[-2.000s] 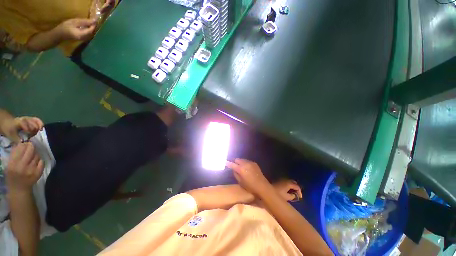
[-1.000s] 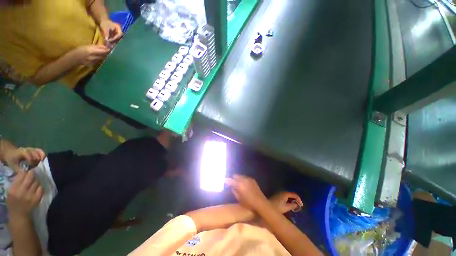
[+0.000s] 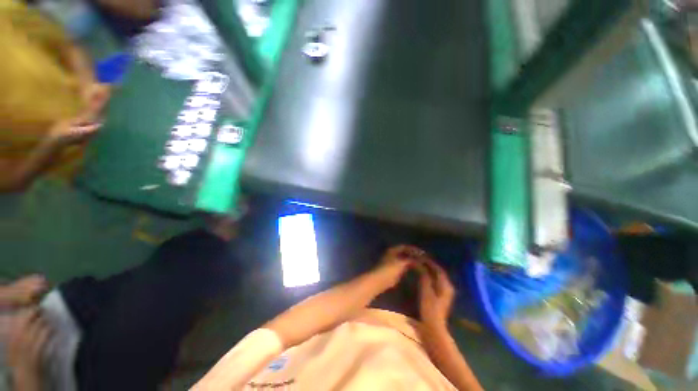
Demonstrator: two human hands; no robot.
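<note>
My left hand [image 3: 399, 261] and my right hand [image 3: 436, 290] are together over my lap, below the belt end, fingertips meeting. A tiny object may be between the fingers, but blur hides it. A smartphone [image 3: 298, 250] glows bright white to the left of my hands, and neither hand touches it. A white square housing [image 3: 314, 49] lies on the dark conveyor belt [image 3: 413, 130] with a small dark part beside it. Another housing [image 3: 229, 134] rests on the green rail [image 3: 220, 179].
Laid-out housings [image 3: 188, 130] and crumpled clear plastic [image 3: 180, 42] lie on the side table [image 3: 138, 130]. A blue bin [image 3: 490, 321] with plastic scraps is at right, beside cardboard [image 3: 667, 336]. A person in yellow [image 3: 34, 84] and a seated person [image 3: 145, 305] are at left.
My right hand has left the phone and come back right to meet my left hand; my arms are no longer crossed. The view has shifted right, showing more of the bin.
</note>
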